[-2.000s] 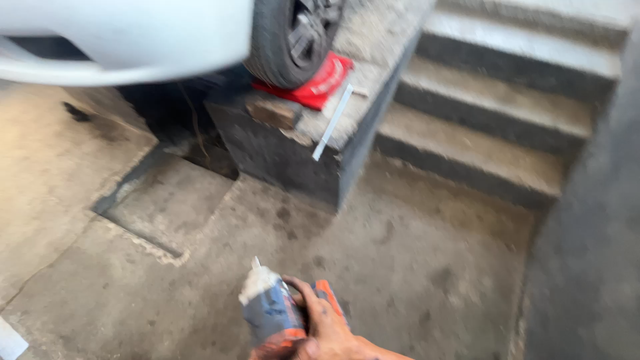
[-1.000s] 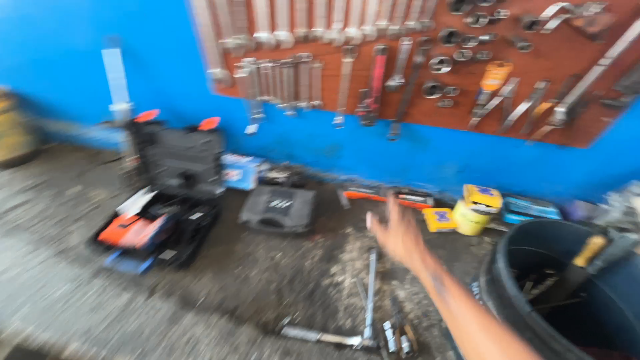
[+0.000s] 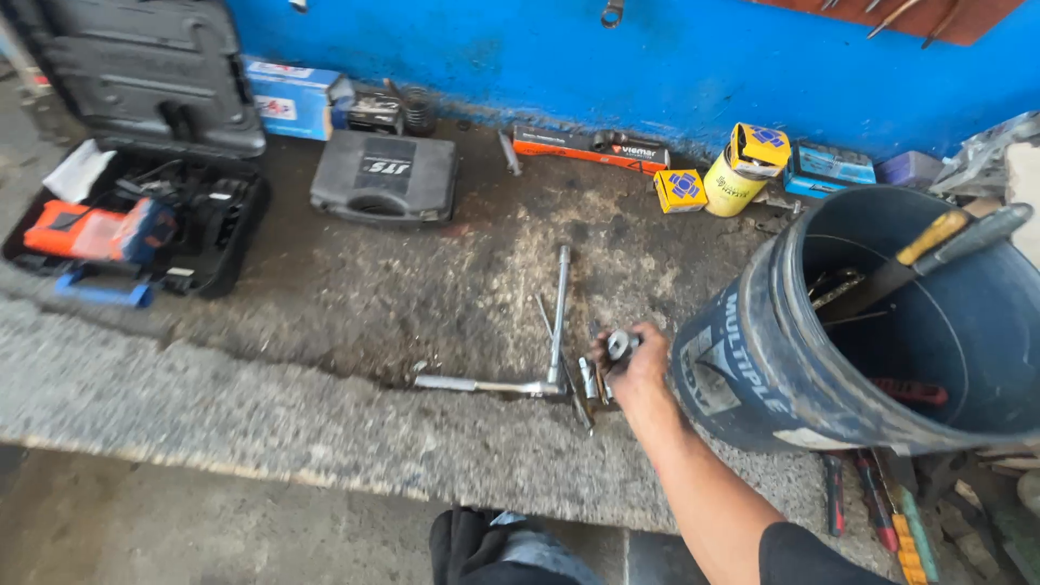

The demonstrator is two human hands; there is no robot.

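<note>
My right hand is closed around a metal socket, just left of the blue bucket. Beside the hand, more metal sockets and a thin dark rod lie on the stained concrete bench. A ratchet handle lies along the bench's front part, and a long steel extension bar meets its right end at about a right angle. A thin rod lies beside the bar. My left hand is out of view.
A large blue plastic bucket with tools stands at right. At left is an opened black tool case; a closed gray case sits right of it. Small boxes and a yellow can line the blue wall. Handled tools lie below the bucket.
The view has swung from the car and steps to the bench. My right hand, spread above the bench a second ago, is now lower, by the bucket, and has taken hold of a socket.
</note>
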